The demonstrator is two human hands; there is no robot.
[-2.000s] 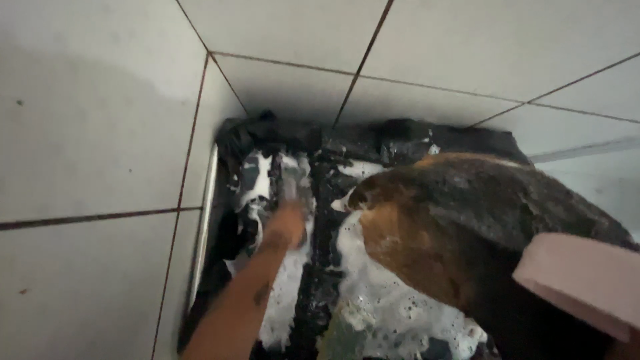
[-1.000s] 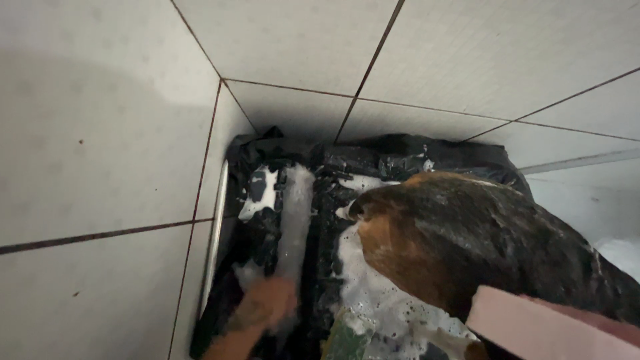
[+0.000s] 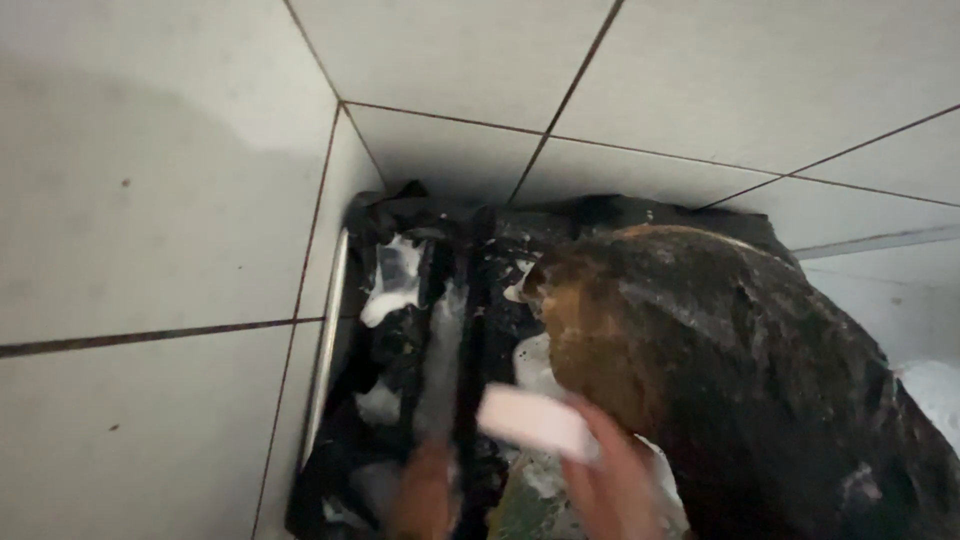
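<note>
My right hand (image 3: 611,480), blurred, grips a pale pink block (image 3: 532,421), perhaps a bar of soap, low in the middle of the view. To its left is my left hand (image 3: 426,487), also blurred, over a soapy strip of the wet black sheet or fabric (image 3: 480,345); its fingers are not clear. White lather (image 3: 390,300) lies on the black material in patches. A large dark piece with a worn brown end (image 3: 592,322) rests over the right side, its exact kind unclear. Part of a greenish patch (image 3: 525,499) shows under suds beside my right hand.
Tiled walls (image 3: 442,52) with dark joints meet in a corner behind the black material. A thin light metal-like edge (image 3: 328,345) runs along its left side. White suds or a pale wet thing (image 3: 930,390) show at the far right.
The pink block has moved left from the lower right, and my right hand now shows on it. My left hand has moved down, toward the lower edge of the view.
</note>
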